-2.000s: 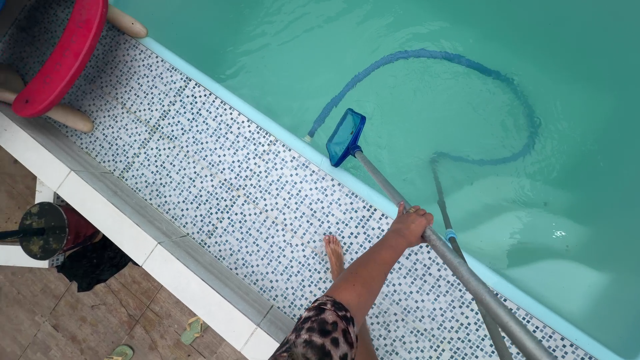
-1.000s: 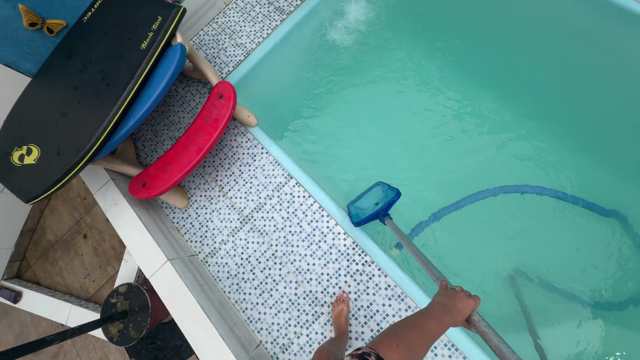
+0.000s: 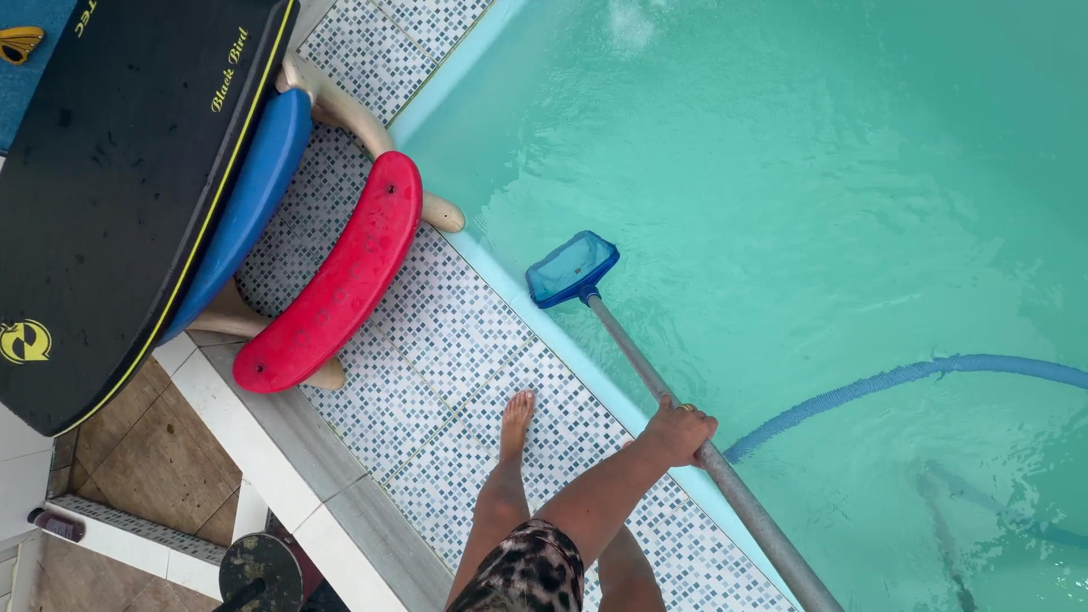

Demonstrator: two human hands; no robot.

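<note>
My left hand, with a ring on one finger, is closed around a grey metal telescopic pole. The arm reaches up and right from a leopard-print sleeve. At the pole's far end is a blue pool skimmer net, beside the light blue pool rim, with small dark specks in its mesh. The pole runs out of view at the bottom. My right hand is not visible. A ribbed blue hose curves through the greenish pool water, partly hidden by the pole at its near end.
Bare feet stand on the mosaic-tiled ledge. At left are a red curved seat on beige supports, a blue curved piece and a black bodyboard. A raised white-tiled border runs along the ledge, with a round dark object beyond it.
The view has swung left, bringing the red seat and bodyboard further into sight. The skimmer net has moved along the rim toward the seat, away from the hose's near end. My left hand stays on the pole.
</note>
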